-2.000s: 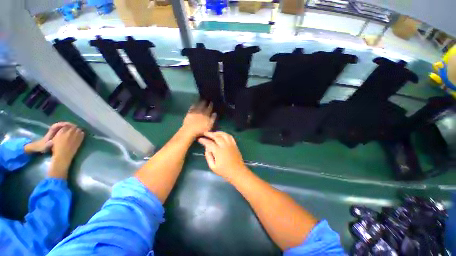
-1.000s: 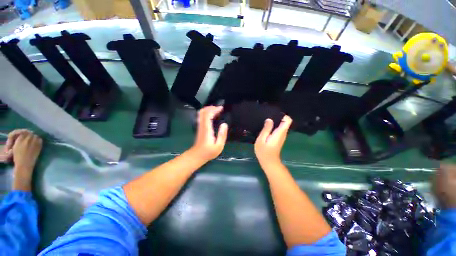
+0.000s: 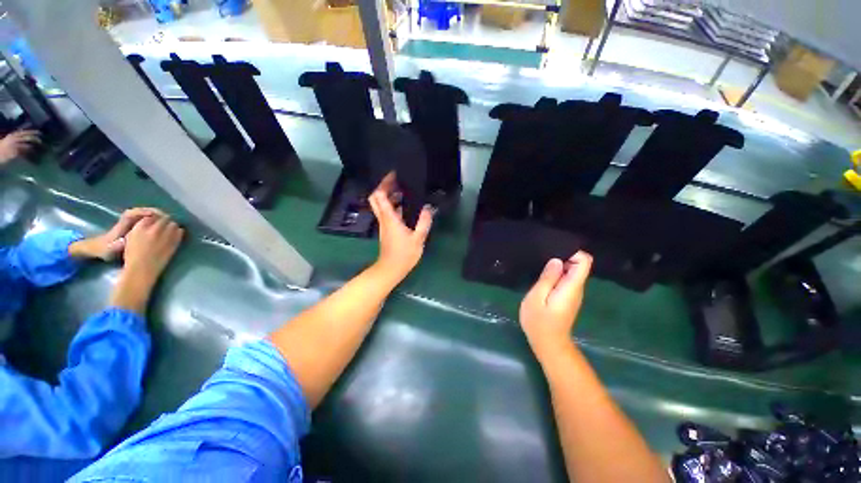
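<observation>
My left hand [image 3: 398, 231] is bare and holds a black inner card [image 3: 395, 156] upright in front of two open black boxes. The left one of these has a shallow base [image 3: 345, 209] on the belt and a tall lid [image 3: 340, 99] behind. My right hand [image 3: 557, 297] is at the front edge of a flat black piece [image 3: 514, 253], its thumb and fingers close together. Whether it grips the piece is hard to tell against the black. More open boxes with raised lids [image 3: 689, 151] stand behind and to the right.
A grey frame post [image 3: 189, 170] slants down at left. A neighbour's clasped hands [image 3: 142, 236] rest beyond it. Glossy black packets [image 3: 769, 453] lie heaped at lower right. The green belt [image 3: 434, 274] carries the boxes. Another hand [image 3: 17, 143] shows at far left.
My hands have moved apart. My left hand now holds a black card raised over the boxes at left. The view has shifted, so the boxes appear elsewhere and the fan is mostly out of frame.
</observation>
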